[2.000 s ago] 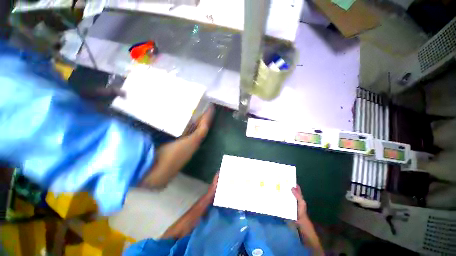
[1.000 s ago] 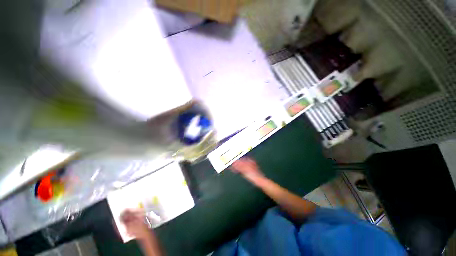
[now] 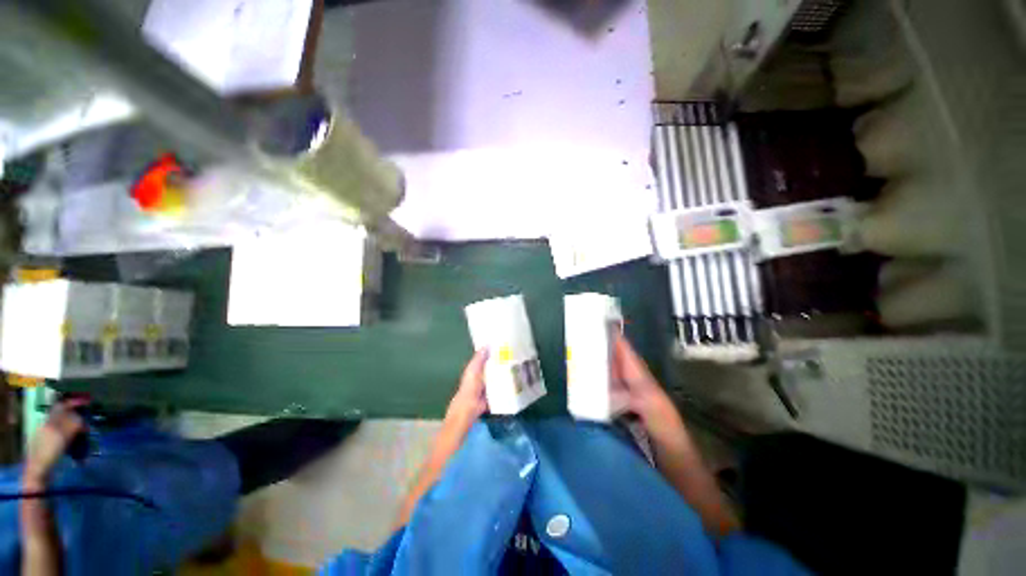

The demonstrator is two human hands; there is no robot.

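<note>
My left hand holds a white phone box on its edge, tilted, with a barcode label at its near end. My right hand holds a second white box upright at its right side. The two boxes are apart, side by side, over the green bench near its front edge. Another white box lies beyond them at the bench's back edge. Two boxes with pictures, one on the rollers and one at the machine mouth, lie to the right.
A white box stack stands left of centre. A row of labelled boxes stands far left, near a person in a blue smock. A blurred post with a holder tube rises behind the bench.
The view has turned back. My left hand has left the box stack; each hand now holds a box near my body. The row by the rollers is shorter. The person at left has come into view.
</note>
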